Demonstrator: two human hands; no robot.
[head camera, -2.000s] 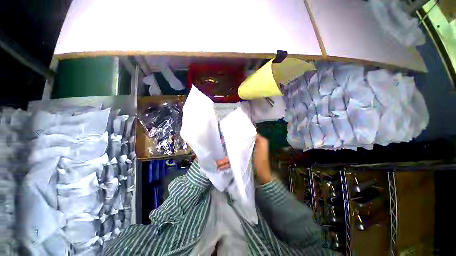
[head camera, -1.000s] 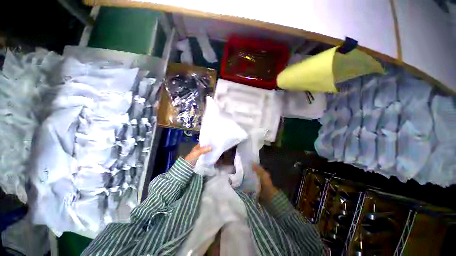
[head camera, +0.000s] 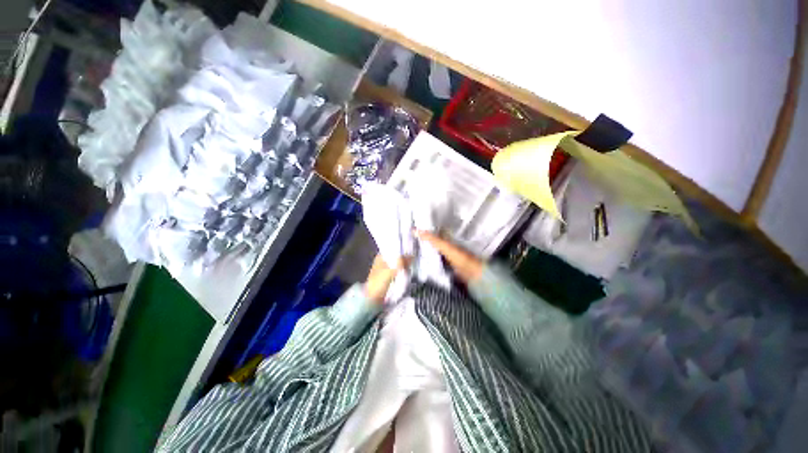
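Observation:
A white packing bag (head camera: 390, 223), soft and crumpled, is bunched in front of my body. My left hand (head camera: 381, 279) grips its lower left side. My right hand (head camera: 454, 257) is on its right side with the fingers closed on it, slightly blurred. Whether a unit is inside the bag cannot be seen. Just beyond my hands lies a white tray or stack of sheets (head camera: 461, 196) with grey shapes.
A brown carton (head camera: 331, 159) of glinting packets (head camera: 376, 142) stands beyond my left hand. Behind are a red basket (head camera: 456, 113) and a hanging yellow sheet (head camera: 532, 172). Filled bags lie left (head camera: 221, 150) and right (head camera: 700, 327). Blue bins (head camera: 297, 296) sit below the bench. Two dark sticks (head camera: 600, 221) lie on white.
The view has turned, tilting the bench. The bag, earlier spread with its sides apart, is now narrower and bunched, and my hands are closer together on it. The wire rack has left view.

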